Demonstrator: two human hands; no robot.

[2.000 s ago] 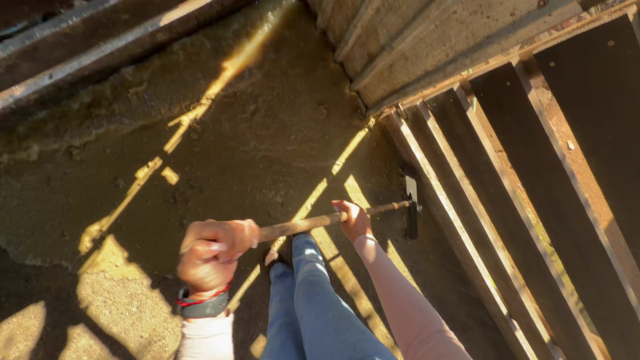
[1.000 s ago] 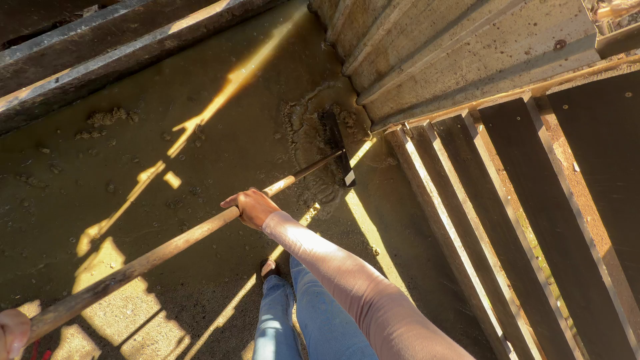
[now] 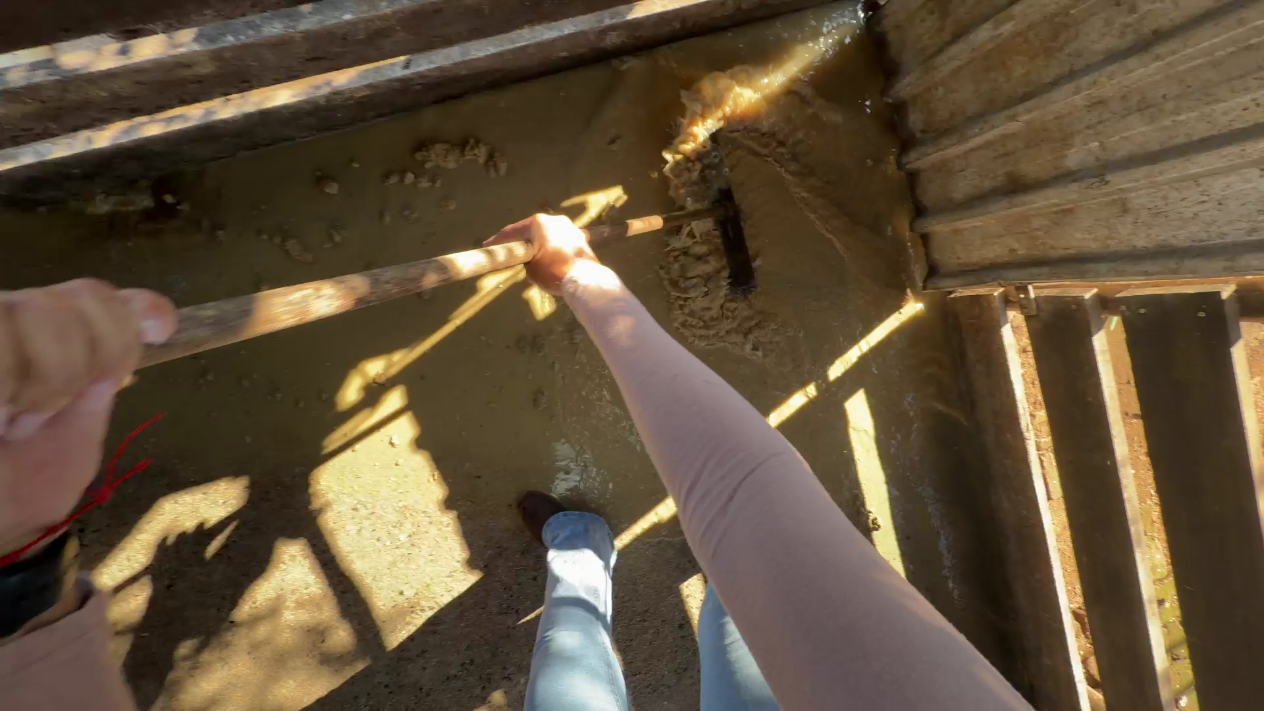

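Note:
My left hand (image 3: 69,365), at the left edge with a dark wristband and a red string at the wrist, grips the rear part of a long wooden handle (image 3: 346,292). Farther along the same handle, my right hand (image 3: 553,252) is closed around it near the middle of the view. The handle ends in a dark, flat scraper blade (image 3: 733,232), which stands in murky brown water on the floor. A ridge of frothy, muddy water (image 3: 696,188) lies along the blade's left side.
Wooden rails (image 3: 296,109) run across the top left. A ribbed wall panel (image 3: 1066,158) stands at the upper right, above a slatted wooden fence (image 3: 1076,444). Small clumps (image 3: 459,156) lie on the wet floor (image 3: 474,415). My shoe (image 3: 539,512) is on the floor below.
The blade has moved from beside the slatted fence to the panel's corner, then out over the floor to the left, with muddy water heaped beside it. Both hands have stayed on the handle.

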